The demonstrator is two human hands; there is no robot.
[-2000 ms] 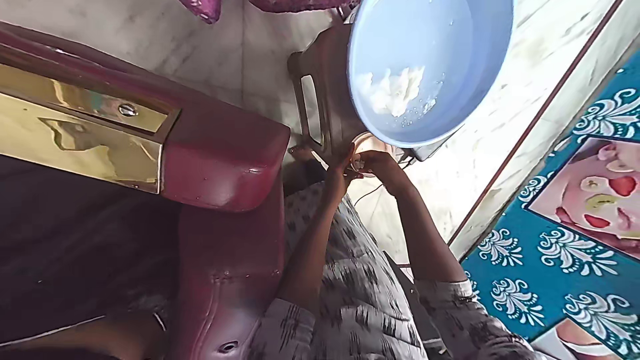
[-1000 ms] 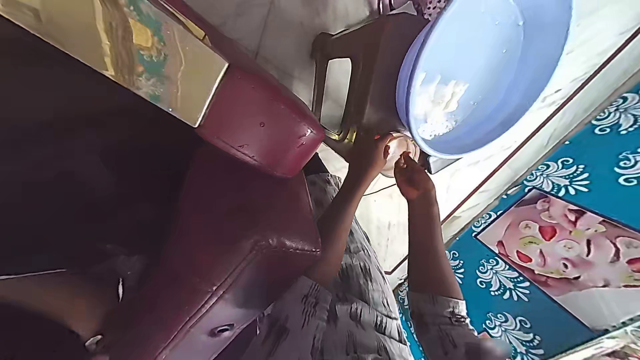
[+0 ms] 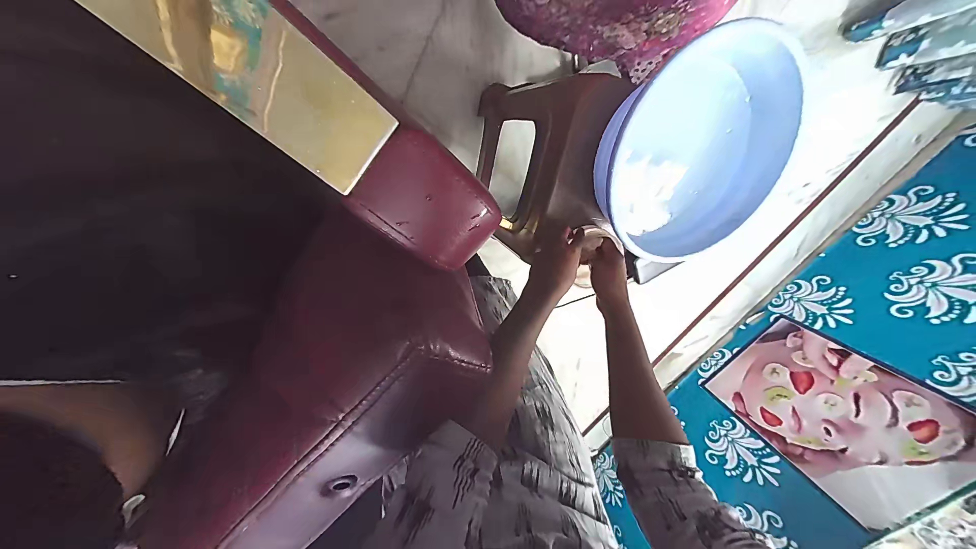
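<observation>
My left hand [image 3: 557, 263] and my right hand [image 3: 609, 273] are close together at the edge of a brown plastic stool [image 3: 560, 164]. Between them is a small pale round item [image 3: 593, 242], perhaps a bowl or a lid; the fingers of both hands are bent at its rim. What the fingertips pinch is too small to tell. Just beyond my right hand, a light blue plastic basin [image 3: 713, 145] rests on the stool, with a white clump [image 3: 644, 187] inside near its lower left wall.
A maroon padded chair [image 3: 427, 198] with a gold-coloured panel [image 3: 305, 99] stands at left, where a person [image 3: 114, 435] is partly visible. Floral magenta fabric [image 3: 618, 27] is at the top. A blue patterned wall [image 3: 823, 381] with a face poster [image 3: 831, 419] lies at right.
The view has shifted, showing more of the floral fabric and poster. Both hands stay close together at the stool's edge, and the pale round item shows more between them than two seconds ago.
</observation>
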